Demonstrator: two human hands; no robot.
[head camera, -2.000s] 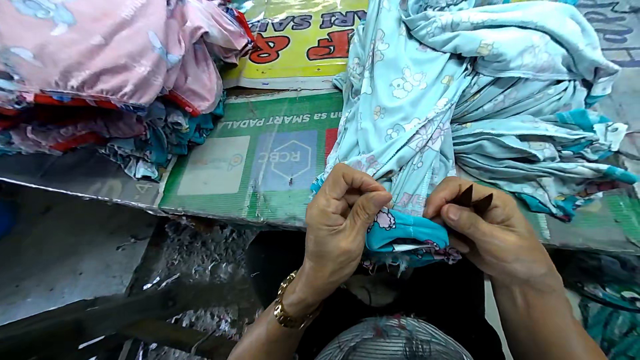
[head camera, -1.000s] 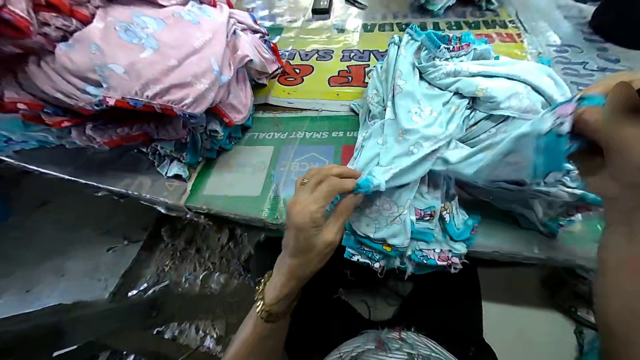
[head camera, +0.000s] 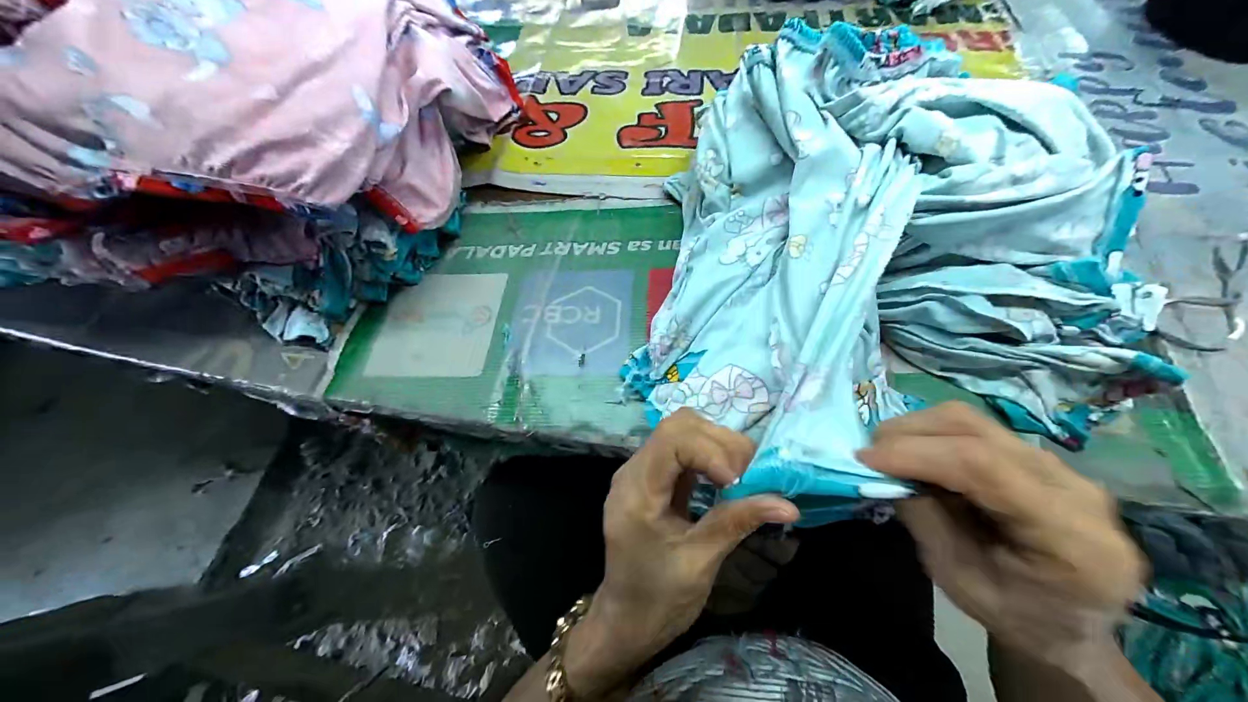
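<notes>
A light blue printed garment (head camera: 780, 292) lies over the table edge with its teal-trimmed end pulled toward me. My left hand (head camera: 682, 497) pinches the left end of the teal trim between thumb and fingers. At the trim's right end, my right hand (head camera: 994, 517) grips the cloth; it is slightly blurred, and whether it also holds a small tool is hidden. More light blue garments with teal edging (head camera: 1004, 195) are heaped beside and under this one.
Pink printed garments with red edging (head camera: 244, 107) are piled at the left over teal ones. Printed green and yellow sheets (head camera: 429, 322) cover the table. Threads and scraps (head camera: 380, 526) lie below its edge. Dark teal cloth (head camera: 1185, 614) sits at lower right.
My right hand has come back from the far right to the near table edge. The teal end, stretched sideways a second ago, is now held between both hands at the near edge.
</notes>
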